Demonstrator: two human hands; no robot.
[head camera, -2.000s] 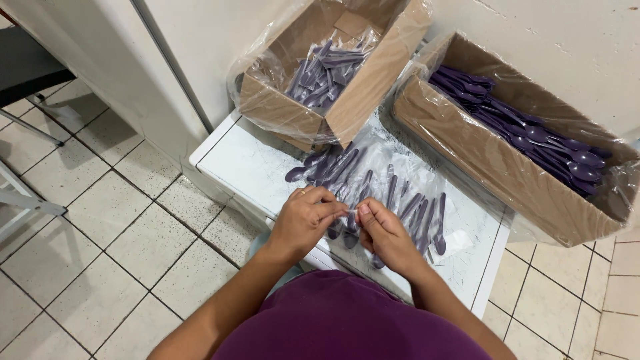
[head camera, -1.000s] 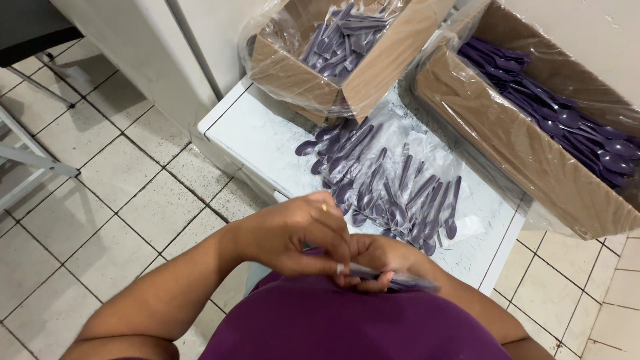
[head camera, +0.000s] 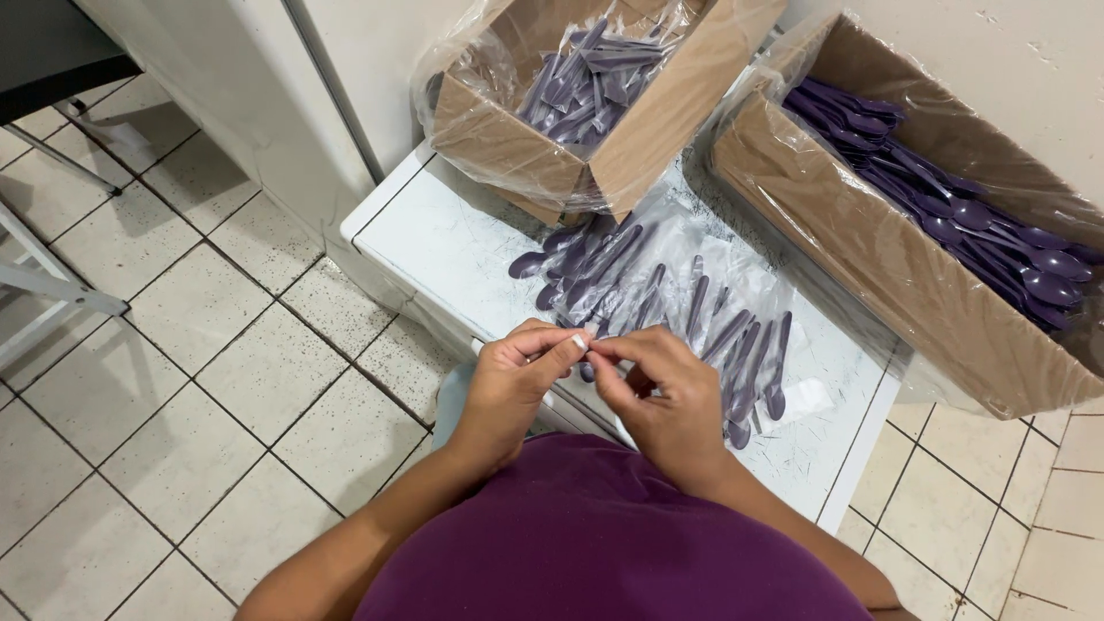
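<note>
My left hand (head camera: 526, 379) and my right hand (head camera: 660, 392) meet at the fingertips over the near edge of a scratched white tabletop (head camera: 440, 233). Thumbs and index fingers pinch something small and whitish between them, too hidden to name for sure. Just beyond lie many purple plastic spoons (head camera: 595, 267) with clear plastic bags (head camera: 668, 233) among them. Behind these, a cardboard box with a clear liner (head camera: 500, 138) holds bagged purple utensils (head camera: 591, 82). To the right, a longer lined cardboard box (head camera: 871, 233) contains loose purple spoons (head camera: 957, 211).
A tall white panel (head camera: 233, 86) borders the tabletop on the left. Farther left, on the tiled floor (head camera: 216, 371), are a dark seat (head camera: 56, 56) with metal legs and part of a light metal frame (head camera: 52, 289). A pale wall stands behind the boxes.
A second ago my hands were close to my torso with a bagged purple utensil; now they are farther forward, above the table edge, fingertips together. That bagged utensil no longer shows in them.
</note>
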